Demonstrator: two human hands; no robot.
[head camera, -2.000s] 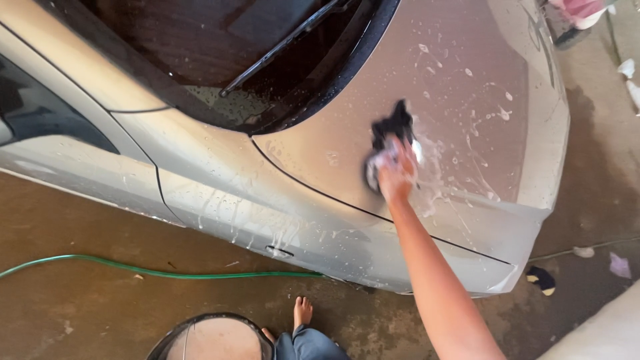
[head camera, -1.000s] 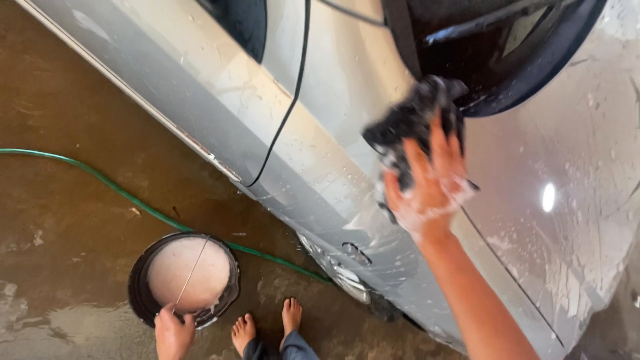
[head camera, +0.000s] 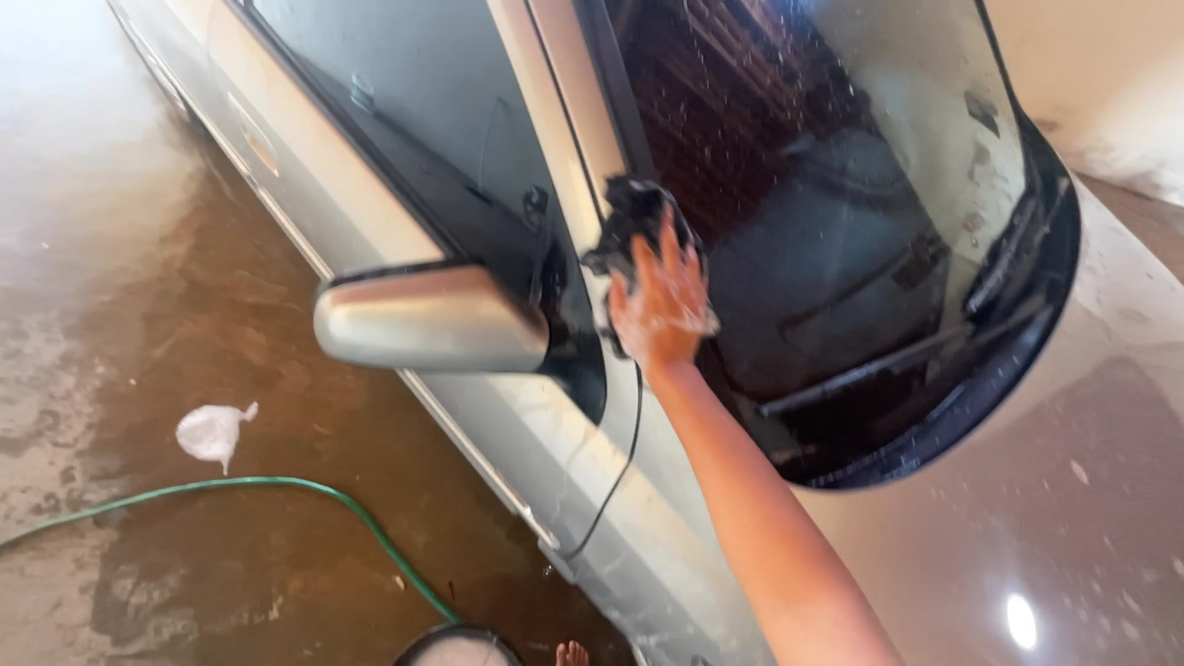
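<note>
My right hand (head camera: 664, 305), soapy, with its fingers spread, presses a wet black cloth (head camera: 638, 213) flat against the silver car's windshield pillar (head camera: 555, 83), at the edge of the windshield (head camera: 795, 185). Left of the hand is the side mirror (head camera: 430, 319), sticking out from the front door. Suds and drops mark the car's hood (head camera: 999, 518). The rim of a round bucket (head camera: 458, 634) shows at the bottom edge, with pale liquid inside. My left hand is out of view.
A green hose (head camera: 361, 518) runs across the wet concrete floor (head camera: 305, 435) toward the bucket. A whitish, crumpled piece (head camera: 211, 433) lies on the floor left of the car. Part of a bare foot (head camera: 572, 653) shows at the bottom. A wiper (head camera: 865, 370) rests on the windshield.
My right hand has moved with the cloth from the hood, past the fender, to the windshield pillar. My left hand, at the bucket one second ago, has left the view. The view has swung toward the door.
</note>
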